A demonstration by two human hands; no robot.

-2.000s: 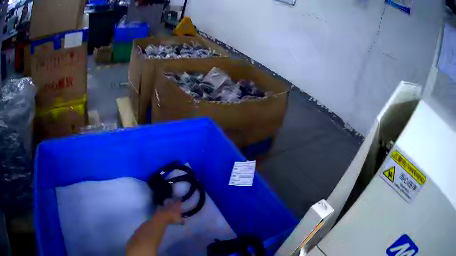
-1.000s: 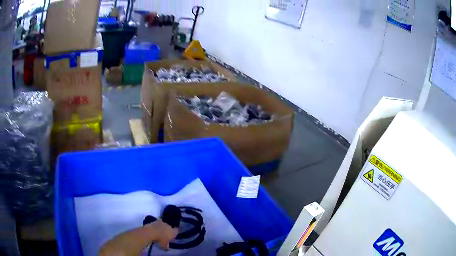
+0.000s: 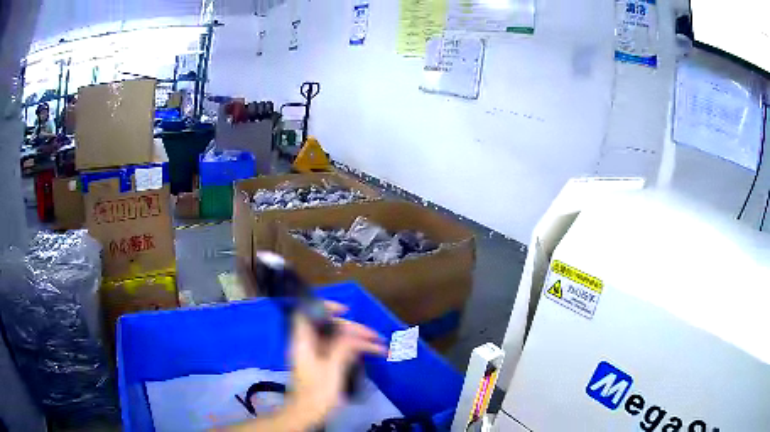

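My left hand [image 3: 325, 363] is above the blue bin, its forearm coming in from the bottom edge. It is shut on black headphones [image 3: 291, 287], which are blurred; one end stands up past the bin's far rim. The open blue bin [image 3: 194, 333] holds a white sheet [image 3: 181, 401]. A black curved band [image 3: 262, 391] lies on the sheet, partly hidden by my forearm. More black headphones [image 3: 405, 424] lie at the bin's near right, cut off by the frame. My right hand is out of the picture.
The cream MegaSig box [image 3: 557, 354] stands right of the bin, with a white upright [image 3: 479, 384] at its corner. Cartons of bagged parts [image 3: 380, 291] stand behind the bin. Plastic-wrapped goods [image 3: 59, 312] and stacked cartons [image 3: 131, 232] are on the left.
My left hand has lifted headphones up from the sheet, where it was reaching before. The view has tilted up, showing more wall and part of the monitor.
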